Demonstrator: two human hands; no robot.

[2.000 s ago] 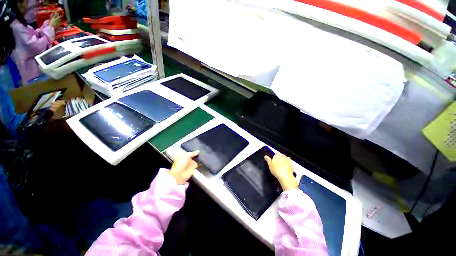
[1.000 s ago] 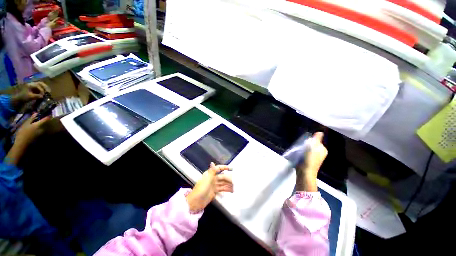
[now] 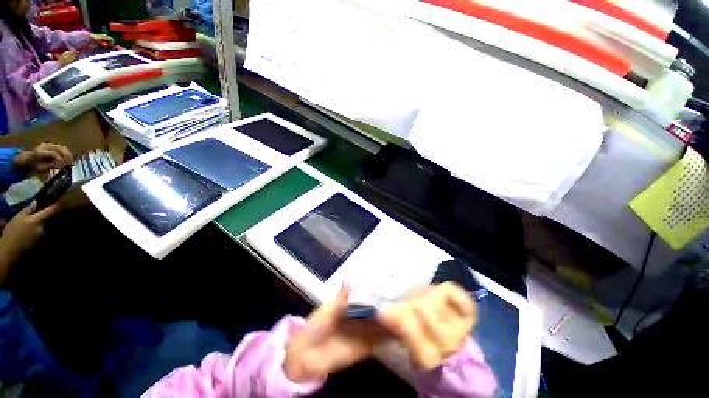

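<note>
My left hand point(image 3: 330, 334) and my right hand point(image 3: 435, 322) are close together over the front edge of the near foam tray point(image 3: 381, 268), both blurred. They hold a dark tablet point(image 3: 457, 275) between them. Only dark parts of it show, behind my right fingers and beside my left thumb; the hands hide the rest. One tablet point(image 3: 328, 235) lies screen up in the left recess of this tray. A dark blue tablet point(image 3: 500, 334) lies at its right end, partly behind my right hand.
Another foam tray point(image 3: 159, 247) at left holds three tablets. Behind it are a white stack point(image 3: 167, 124) with a blue tablet on top and a cardboard box point(image 3: 109, 140). A neighbour's hands point(image 3: 27, 225) hold a dark item. Paper sheets point(image 3: 505, 132) hang from the shelf.
The tablet from the tray's middle was lifted out by my right hand and is now low between both hands. My left hand has moved in to it. The view has shifted slightly.
</note>
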